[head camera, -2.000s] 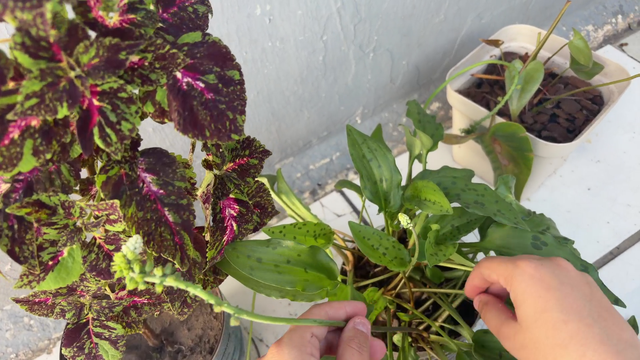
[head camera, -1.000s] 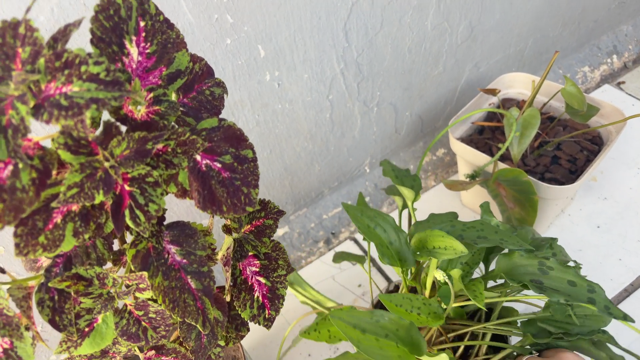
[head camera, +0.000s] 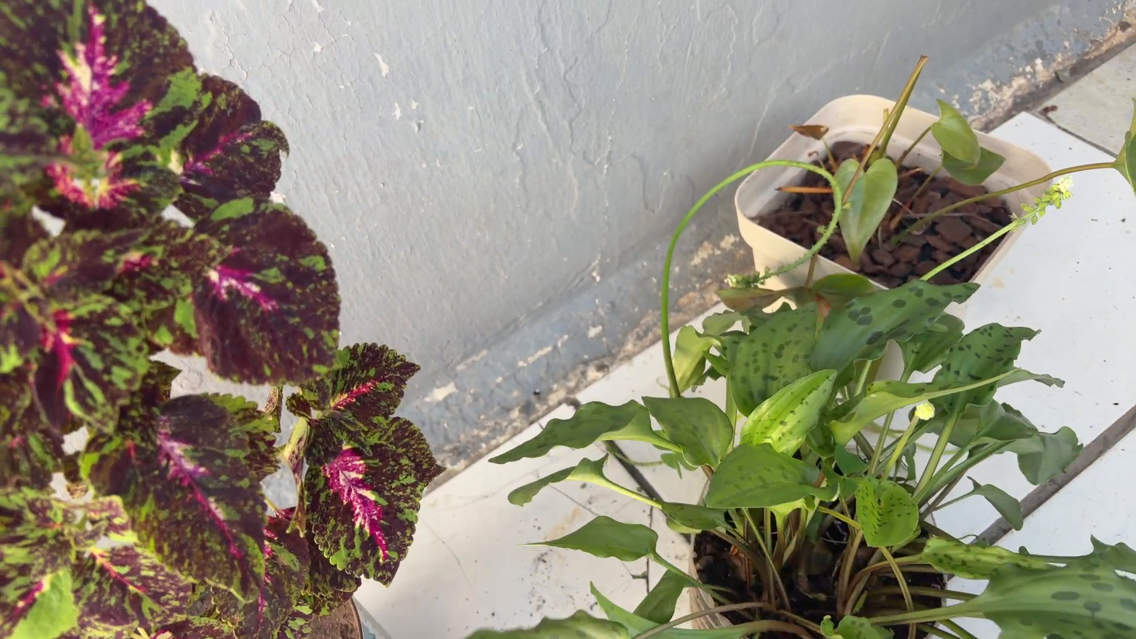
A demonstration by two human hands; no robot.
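Neither of my hands is in the frame. A potted plant with dark-spotted green leaves (head camera: 768, 479) fills the lower right, its many stems rising from dark soil (head camera: 737, 568). One long green flower stalk (head camera: 667, 293) arches up from it and curls at the tip in front of a cream plastic pot. A second stalk ends in a small pale flower cluster (head camera: 1047, 200) at the right. Along the left side stands a coleus (head camera: 266, 288) with maroon, green and pink leaves.
The square cream plastic pot (head camera: 754, 209) holds reddish-brown chips (head camera: 954, 231) and a sparse leafy plant (head camera: 868, 204). Behind runs a grey painted wall (head camera: 497, 160) with peeling patches. White tiles (head camera: 479, 532) lie beneath the pots, with dark joints between them.
Both hands, earlier at the spotted plant with a budded stalk by the left one, have left the view. The spotted plant's leaves and stalks now spread differently. The view has shifted.
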